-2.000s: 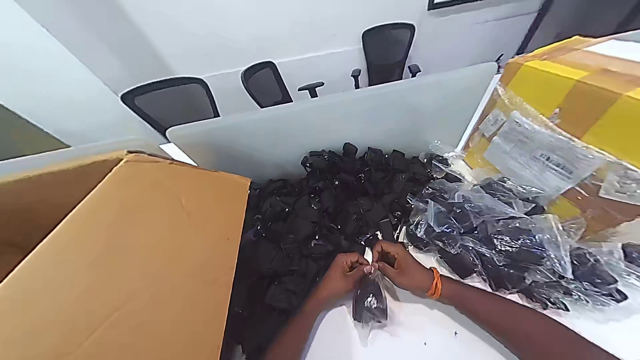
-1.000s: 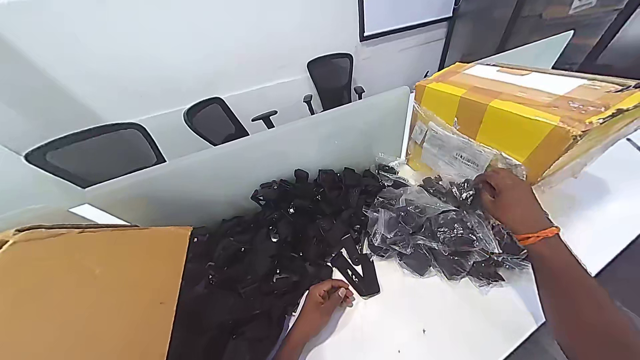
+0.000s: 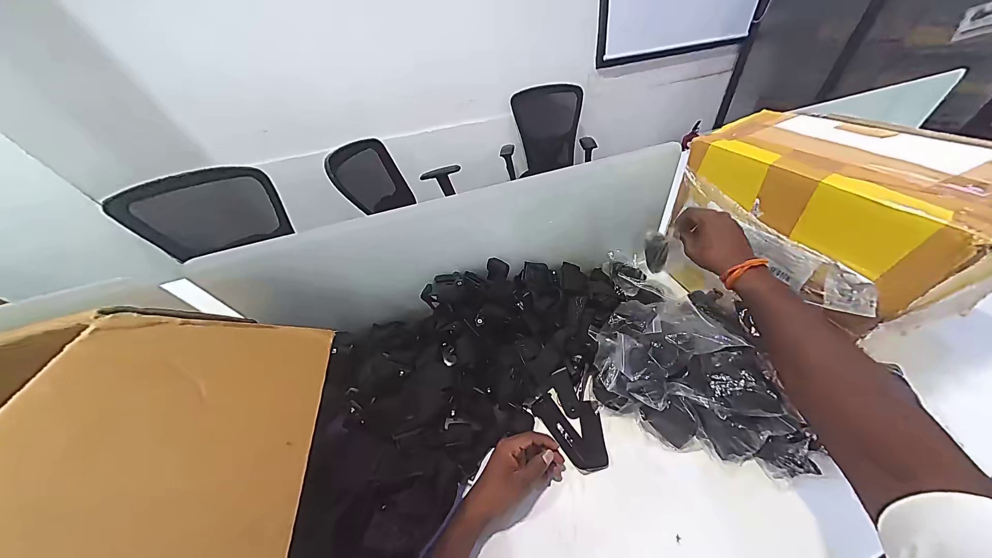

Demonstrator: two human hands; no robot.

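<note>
My right hand point(image 3: 714, 240), with an orange cord at its wrist, pinches the top of a clear plastic bag holding a small dark item point(image 3: 656, 252), raised in front of the taped carton. Below it lie several clear bags with black items point(image 3: 697, 372) in a heap. My left hand point(image 3: 527, 465) rests low over the white table, fingers curled; whether it holds anything is unclear. Beside it lies a black V-shaped strap-like piece point(image 3: 583, 442), at the edge of a large pile of black fabric-like pieces point(image 3: 434, 364).
An open brown cardboard box point(image 3: 170, 426) stands at the left. A carton with yellow tape point(image 3: 868, 225) stands at the right rear of the white table point(image 3: 659, 504). A frosted partition point(image 3: 465, 240) runs behind the pile, with several black mesh chairs point(image 3: 546, 128) beyond.
Both hands held a bagged black item together two seconds ago; they are now apart. My right hand has moved to the bagged heap, then up toward the carton. The view has swung right.
</note>
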